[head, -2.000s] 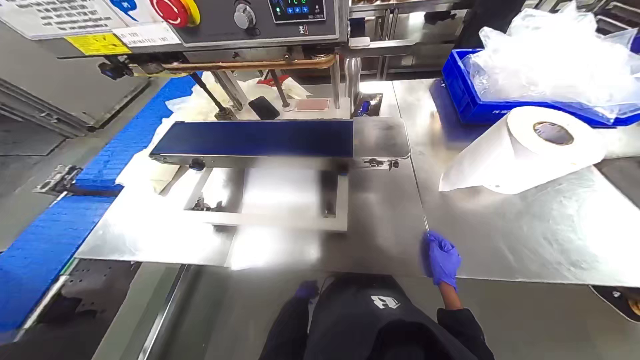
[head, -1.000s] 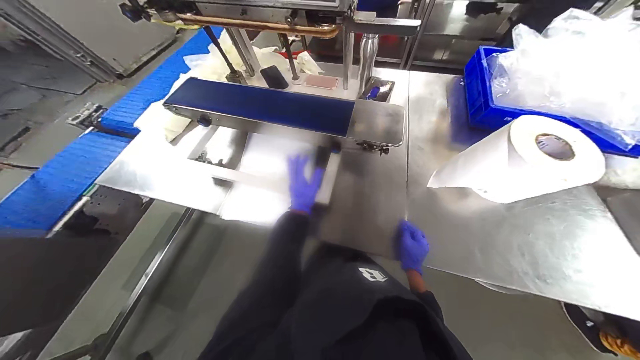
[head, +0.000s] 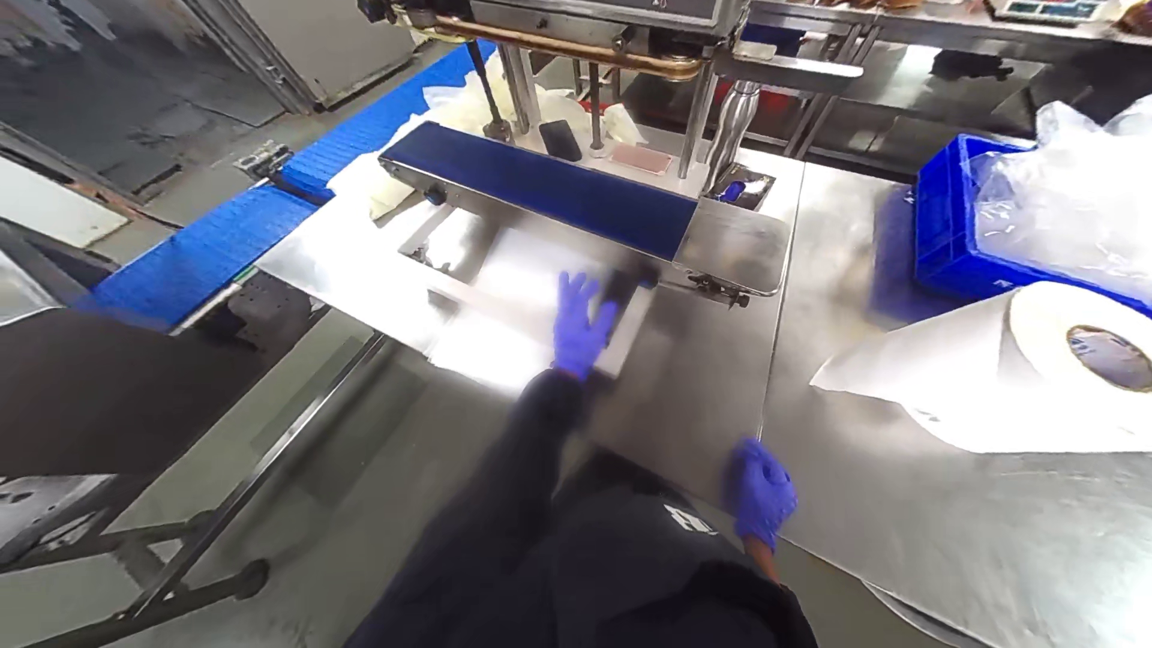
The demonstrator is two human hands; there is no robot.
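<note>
My left hand [head: 580, 328], in a purple glove, is spread with fingers apart over the white base frame [head: 625, 346] of the sealing machine, holding nothing; whether it touches the frame cannot be told. Beyond it runs the machine's narrow dark-blue conveyor belt [head: 549, 189]. My right hand [head: 763, 493], also gloved in purple, rests with curled fingers at the near edge of the steel table [head: 693, 396], by the seam between two table sections. Nothing shows in it.
A large white roll [head: 954, 369] lies on the right, before a blue crate [head: 940, 220] of clear plastic bags [head: 1071, 198]. Metal posts, a black phone-like object [head: 560, 140] and a pink flat item [head: 641, 159] stand or lie behind the belt. A wide blue conveyor [head: 216, 252] runs at left.
My left hand, low by my body two seconds ago, has come up over the machine's base frame. My right hand stays by the table seam. The view has tilted and turned.
</note>
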